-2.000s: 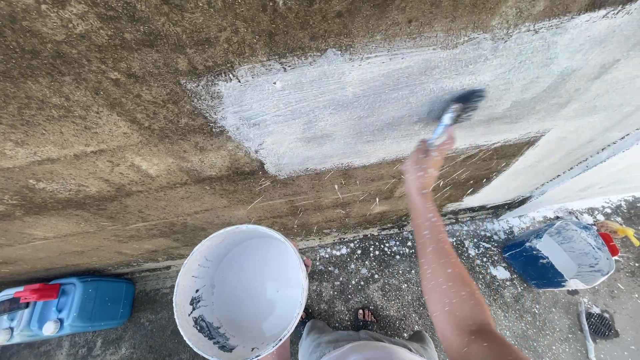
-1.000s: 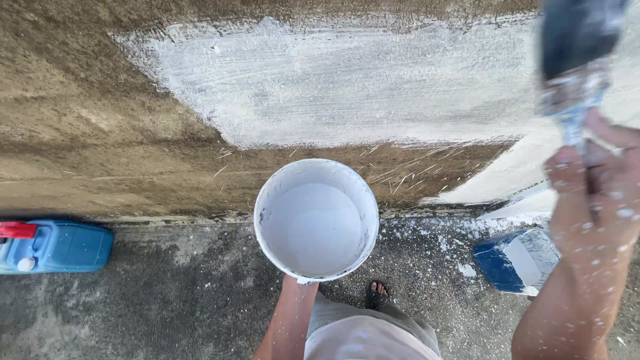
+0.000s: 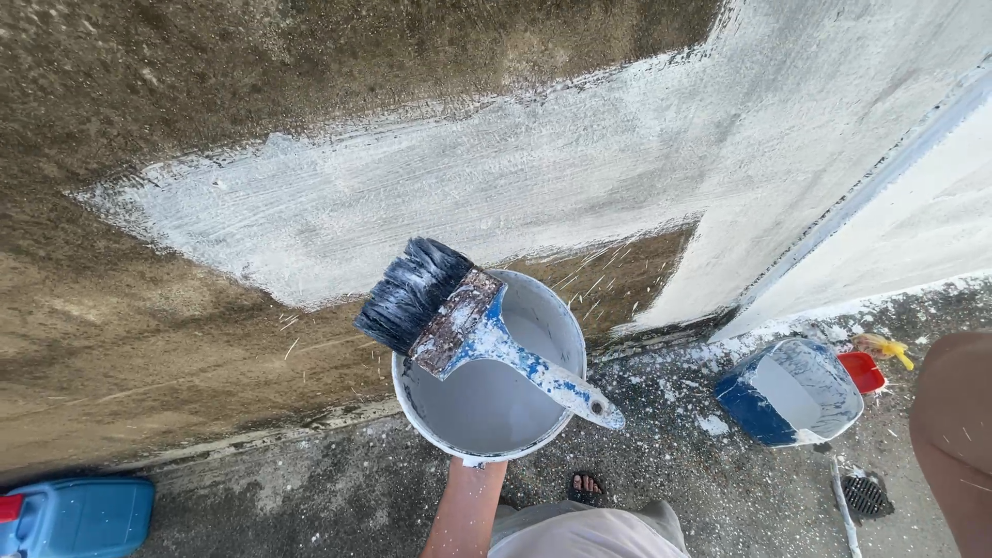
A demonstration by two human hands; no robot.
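A round white bucket [image 3: 570, 310] of white paint is held up in front of the wall by my left arm [image 3: 465, 508]; the hand itself is hidden beneath it. Across its rim lies a wide paintbrush [image 3: 496, 341], dark bristles to the upper left, its paint-spattered blue handle reaching past the lower right rim. No hand touches the brush. At the right edge my right arm [image 3: 953, 434] shows, its hand out of view. Behind the bucket, the brown, stained wall [image 3: 139, 310] bears a broad band of white paint [image 3: 465, 178].
A blue jug [image 3: 93, 515] with a red part stands lower left. At right on the paint-spotted ground are a cut-open blue container [image 3: 790, 395] holding white paint, a red object [image 3: 862, 372], a yellow item [image 3: 891, 349], a drain grate [image 3: 866, 496] and a stick [image 3: 845, 504].
The brush, in my right hand before, now lies across the bucket, let go. My right hand has left the view at the right. The bucket stays held up.
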